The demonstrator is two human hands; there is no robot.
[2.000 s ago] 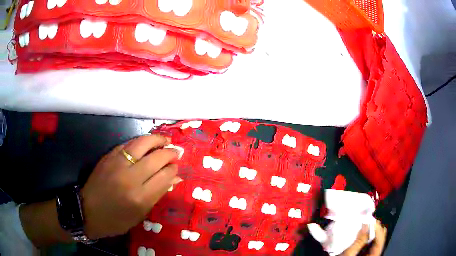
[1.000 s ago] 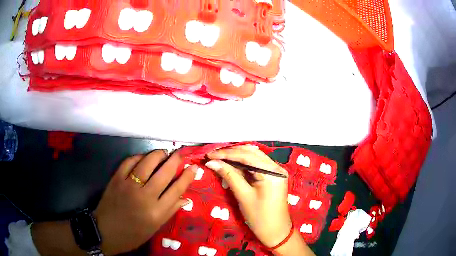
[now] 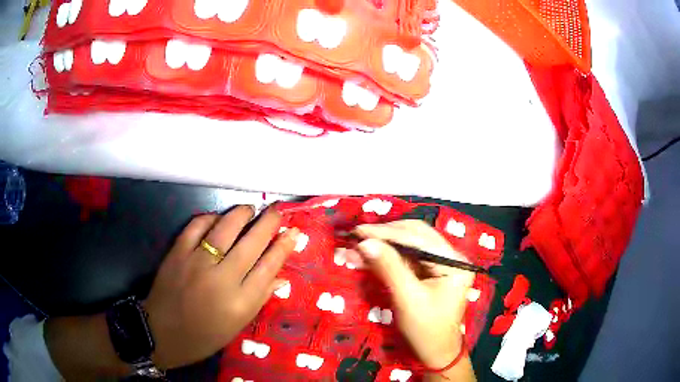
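Observation:
A red moulded sheet [image 3: 306,328] with rows of paired white ovals and a few dark gaps lies on the dark tabletop. My left hand [image 3: 216,276] lies flat with fingers apart on the sheet's left part, pressing it. My right hand [image 3: 417,283] holds slim dark tweezers [image 3: 440,259] like a pen above the sheet's upper middle. The tweezers' tip is blurred near my right fingertips; I cannot tell whether it touches the sheet or holds a bit.
A stack of eyed red sheets [image 3: 224,82] lies on the white cover [image 3: 477,142] behind. A plain red stack [image 3: 596,186] hangs at the right below an orange basket [image 3: 563,33]. Crumpled white tissue [image 3: 518,343] and loose red pieces [image 3: 516,291] lie at the right. A clear bottle [image 3: 11,194] stands at the left edge.
My right hand let go of the tissue, took the tweezers and came over the sheet. Since one second ago it has moved slightly right. My left hand still presses the sheet's left part.

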